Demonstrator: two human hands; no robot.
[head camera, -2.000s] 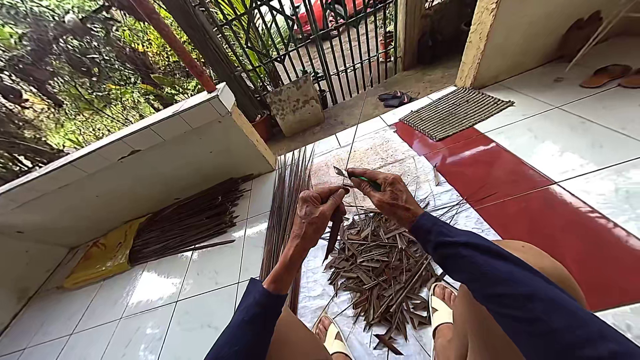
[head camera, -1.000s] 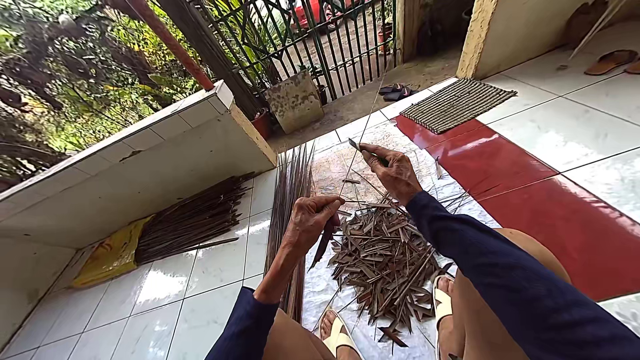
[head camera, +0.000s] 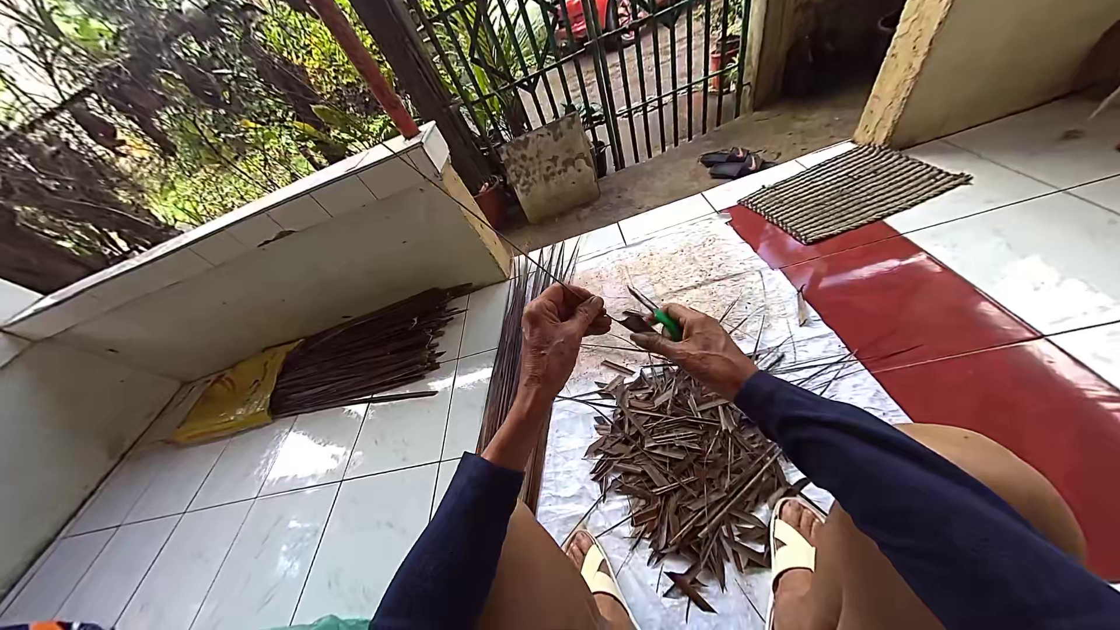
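My left hand (head camera: 560, 328) pinches a long thin palm-leaf rib (head camera: 490, 229), which slants up and to the left from my fingers. Just to its right, my right hand (head camera: 700, 343) holds a small knife with a green handle (head camera: 668, 324), its blade pointing up-left. A dark piece of dried leaf (head camera: 637, 322) is at my right fingertips. Below my hands a heap of cut brown leaf pieces (head camera: 691, 464) lies on a white plastic sheet (head camera: 573, 477). A row of long thin ribs (head camera: 503, 376) lies along the left side of that sheet, partly hidden behind my left forearm.
A bundle of dark strips (head camera: 367, 354) lies on a yellow sack (head camera: 232, 398) beside the low wall (head camera: 289, 271). A woven mat (head camera: 853, 191) lies at the far right, over part of a red floor strip (head camera: 954, 324). My sandalled feet flank the heap.
My right hand has come lower and closer to my left hand. The rib, upright above my hands one second ago, now slants to the upper left.
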